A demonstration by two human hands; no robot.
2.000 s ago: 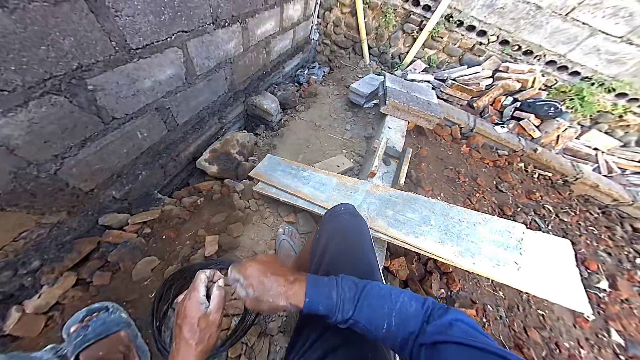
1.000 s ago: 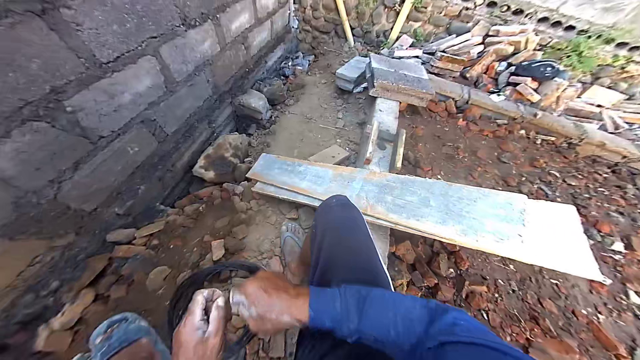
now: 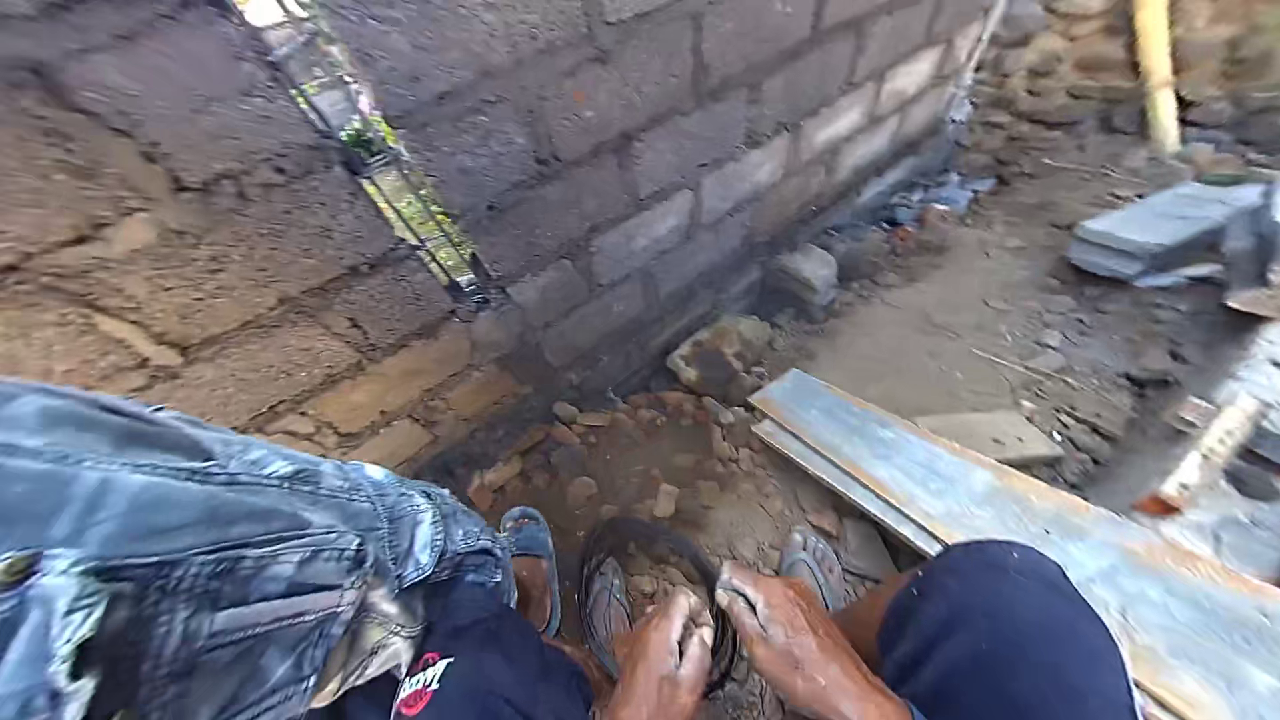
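A coil of thin black wire (image 3: 640, 530) hangs or rests low between my knees, over my sandaled foot. My left hand (image 3: 665, 655) is at the coil's lower right edge, its fingers curled and closed on the wire. Beside it, my right hand (image 3: 800, 635) has its fingers bent around the right side of the same coil. The two hands are close together. Both hands look dusty, and the finer wire between the fingers is too blurred to tell.
Long flat boards (image 3: 1040, 530) lie at my right knee. A block wall (image 3: 600, 180) with a narrow gap runs along the left. A person in worn jeans (image 3: 230, 540) is close on my left. Rocks (image 3: 715, 355) and rubble lie at the wall's foot; grey slabs (image 3: 1160, 225) are at right.
The view has swung left, bringing the person in jeans and the wall gap into sight. Both hands remain close together by the black wire coil.
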